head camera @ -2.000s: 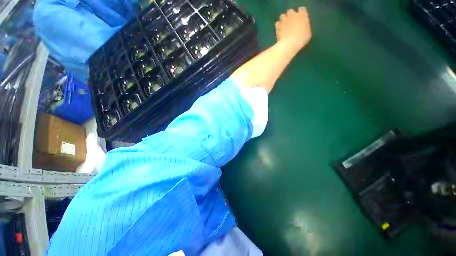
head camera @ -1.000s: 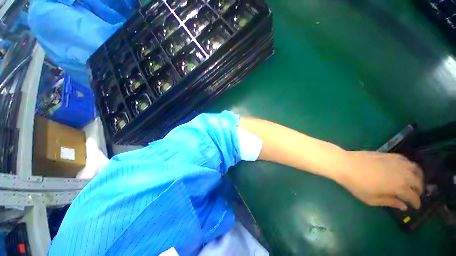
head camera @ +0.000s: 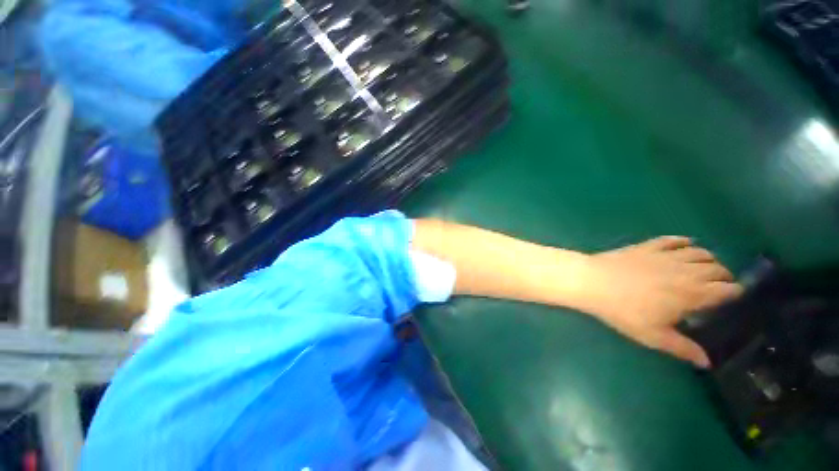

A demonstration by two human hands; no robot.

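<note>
My left hand (head camera: 658, 292) is bare and reaches right from a blue sleeve, palm down, fingers apart, at the left edge of the black fixture (head camera: 736, 368). I see nothing held in it; its palm side is hidden. The fixture has a small yellow sticker on its near corner and a small pale spot on top, perhaps a part. The black press behind it is dark, blurred and cut off at the right edge. My right hand is not in view.
A thick stack of black blister trays (head camera: 267, 161) stands at the upper left of the green mat (head camera: 515, 382). A dark tray (head camera: 810, 37) shows at the top right. A person's blue sleeve (head camera: 110, 64), a blue bin (head camera: 133, 189) and a cardboard box (head camera: 97, 276) are at the left.
My left hand has come from the far part of the mat to the fixture. Since a second ago it has shifted slightly left and its fingers have spread. The view has also shifted.
</note>
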